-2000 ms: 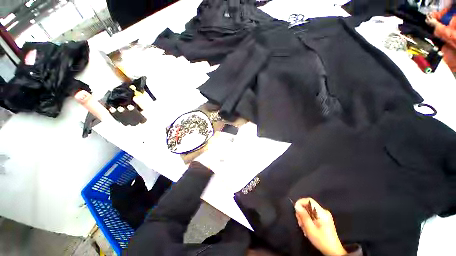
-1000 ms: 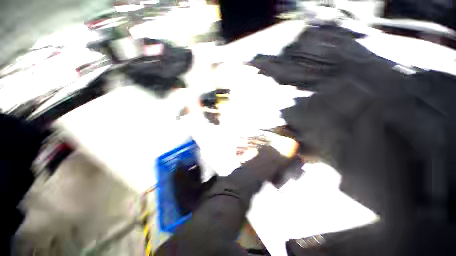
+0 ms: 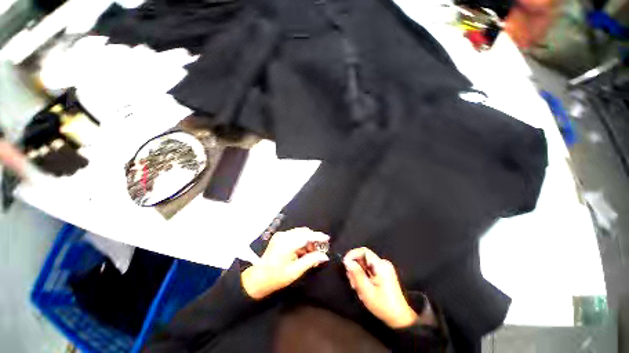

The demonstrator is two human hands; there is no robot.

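Note:
A large dark jacket (image 3: 414, 186) lies over the table and the lap. My left hand (image 3: 284, 262) holds a small shiny button (image 3: 321, 246) between thumb and fingers, above the dark cloth. My right hand (image 3: 378, 284) is just to its right, thumb and fingertips pinched together near the button; a small dark thing shows at its tips, too small to name. A short row of shiny buttons (image 3: 273, 226) sits on the sleeve cuff beside my left hand. The button tray (image 3: 185, 189), round with a dark rim, stands at the left.
A smartphone (image 3: 226, 174) lies right of the tray. A blue crate (image 3: 58, 276) with dark cloth is below the table at left. A black-and-yellow item (image 3: 79, 129) is at the left. Red and yellow items (image 3: 477, 36) and part of a person are at the far right.
My left hand has come back from the tray area to the cloth and now holds a button. My right hand, hidden in the middle frame, is beside it. The view has shifted.

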